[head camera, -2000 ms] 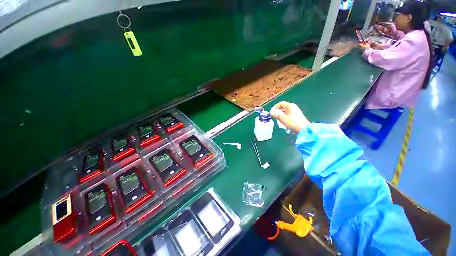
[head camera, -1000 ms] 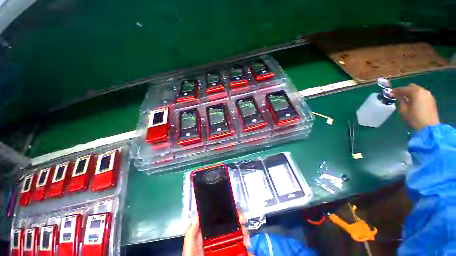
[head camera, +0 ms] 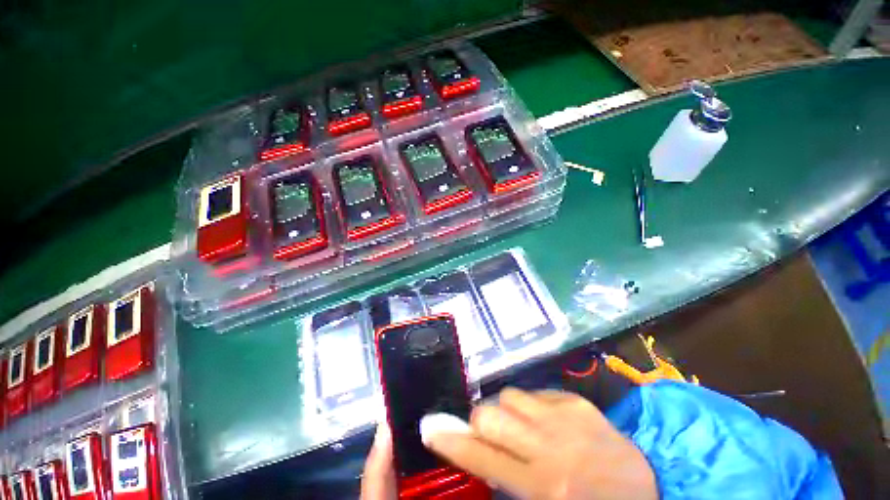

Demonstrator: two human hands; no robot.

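Observation:
My left hand (head camera: 379, 473) holds an open red flip phone (head camera: 422, 376) upright at the bottom centre, its black inner screen facing me. My left hand is mostly hidden behind the phone and cut off by the lower edge. My right hand (head camera: 542, 444) is over the lower part of the screen. A small white wipe (head camera: 447, 431) shows at its fingertips, against the screen. Behind the phone lies a clear lens tray (head camera: 551, 344) with a row of black-edged panels, partly hidden by the phone.
Stacked blister trays (head camera: 376, 256) of phones stand behind; another phone tray (head camera: 161, 410) is at left. At right are a pump bottle (head camera: 689, 146), tweezers (head camera: 641, 207), a pale strip (head camera: 586, 173) and film scraps (head camera: 602, 292). An orange air gun (head camera: 649, 369) hangs at the bench edge.
My right hand has moved from the pump bottle down and left onto the phone screen. The phone stays in my left hand. The view has shifted to the right.

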